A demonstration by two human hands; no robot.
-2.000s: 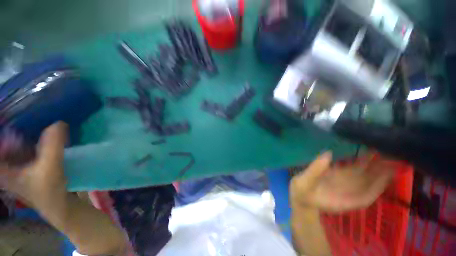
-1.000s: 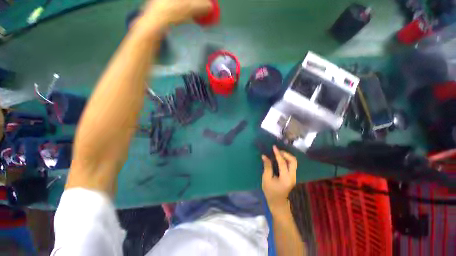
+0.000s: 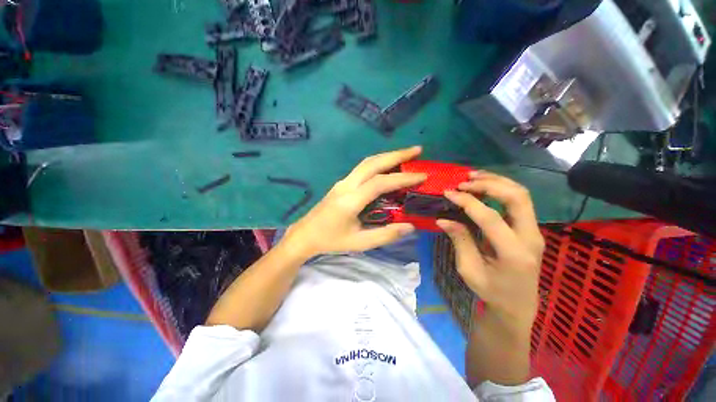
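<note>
A red mesh speaker body (image 3: pixel 434 174) lies on its side at the bench's near edge, in front of me. My left hand (image 3: pixel 353 200) grips its left end, where dark wires show. My right hand (image 3: pixel 498 235) holds its right side and has fingers on a black strip panel (image 3: pixel 428 205) lying along the body. Part of the panel and the body's right end are hidden by my right fingers. The electric screwdriver (image 3: pixel 636 191) lies at the right, apart from my hands.
Loose strip panels (image 3: pixel 275 130) are piled at the back. The screw feeder (image 3: pixel 612 71) stands at right. Blue speaker bodies (image 3: pixel 59 118) stand at left. Thin black strips (image 3: pixel 213 184) lie near the edge. Below are a parts bin (image 3: pixel 135 275) and a red crate (image 3: pixel 581 314).
My left hand has come back from the far side of the bench. Both hands now hold a red speaker body at the near edge, with the black strip panel against it.
</note>
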